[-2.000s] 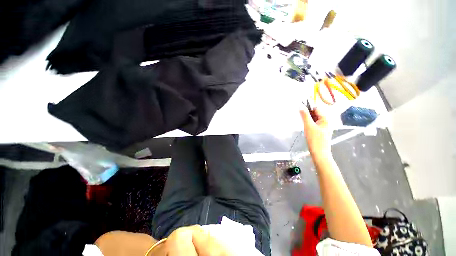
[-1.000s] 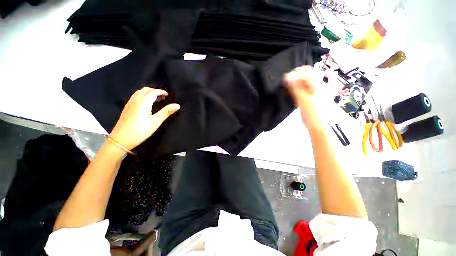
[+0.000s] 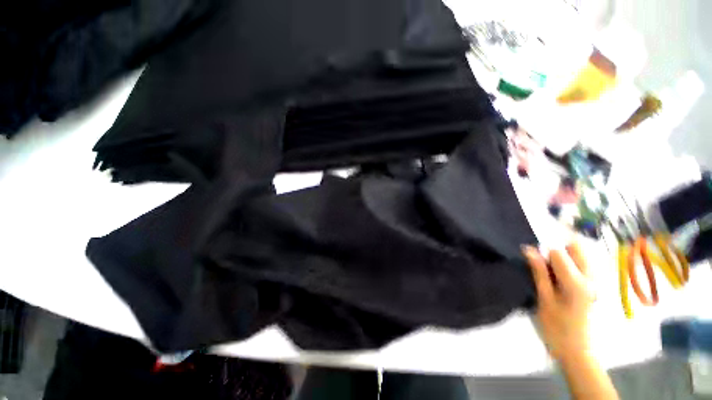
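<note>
The black garment piece lies loosely folded on the white table, in front of the stack of black pieces. My right hand is at the garment's right end, fingers bent against its edge. The fingertips are blurred, and I cannot tell whether they grip the cloth. My left hand is not in view. No needle or thread can be made out.
Orange-yellow scissors lie right of my right hand. Black thread cones stand beyond them. Small notions lie behind the hand. A blue pouch is at the right corner. Dark cloth is below the table.
My left hand has left the picture. My right hand has moved down to the garment's right edge. The garment's right end is spread further right. The view has shifted toward the table.
</note>
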